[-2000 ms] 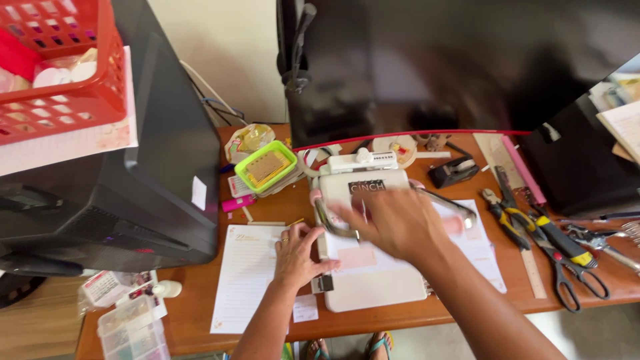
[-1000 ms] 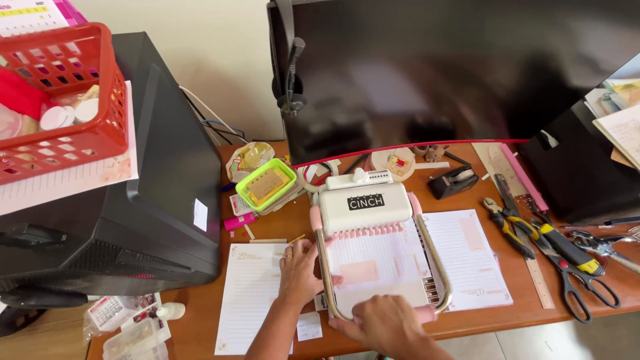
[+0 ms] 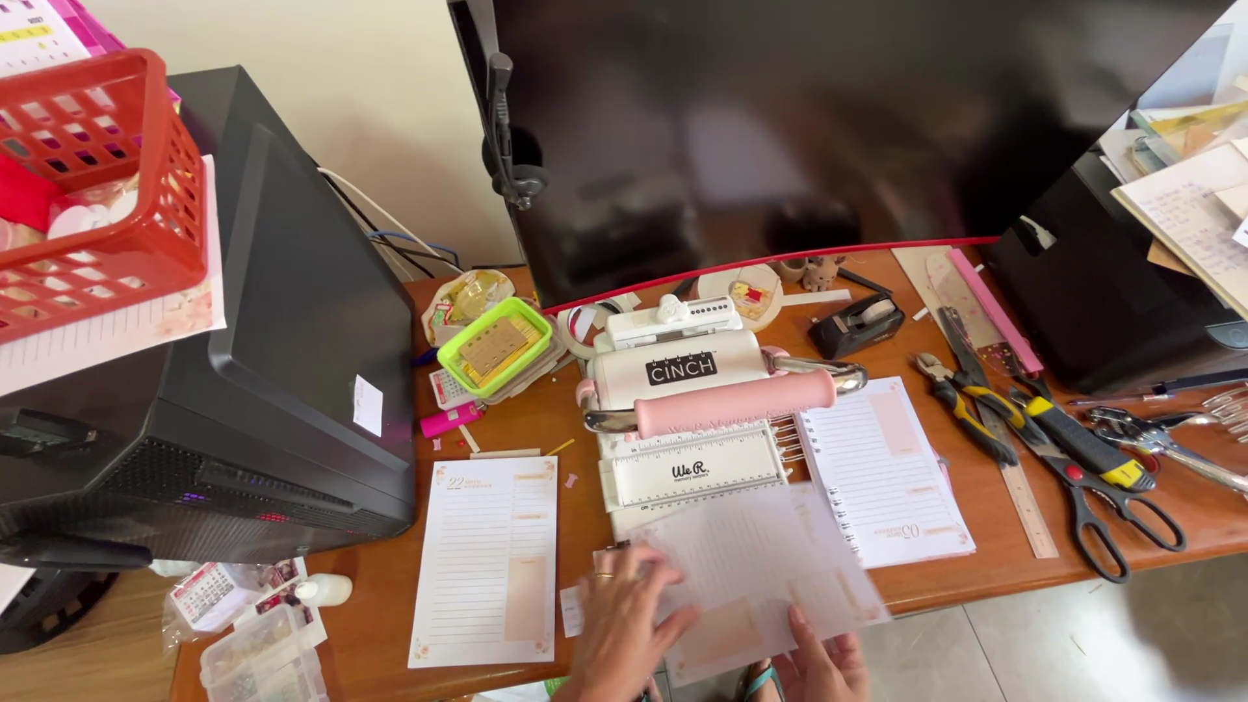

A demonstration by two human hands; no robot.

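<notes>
My right hand (image 3: pixel 824 663) pinches the lower edge of some printed planner sheets (image 3: pixel 756 575), tilted in front of a white Cinch binding machine (image 3: pixel 682 366). Beside the sheets' left edge, my left hand (image 3: pixel 629 619) has its fingers spread and holds nothing that I can see. The machine's pink-gripped handle (image 3: pixel 736 402) lies across its body, above a ruler-marked plate (image 3: pixel 692 468). To the right is a wire-bound stack of planner pages (image 3: pixel 887 478). A single lined page (image 3: pixel 486 561) lies on the left.
Pliers (image 3: pixel 965 405), scissors (image 3: pixel 1077 478), a steel ruler (image 3: pixel 1024 507) and a tape dispenser (image 3: pixel 856 327) lie at the right. A green tray (image 3: pixel 495 353) stands behind. A black computer case (image 3: pixel 312 341) is at the left, a plastic box (image 3: pixel 263 663) near the front edge.
The handle, pulled toward me with my right hand on it one second ago, is now back across the machine. The sheets that were at the machine are now in my right hand, off the plate.
</notes>
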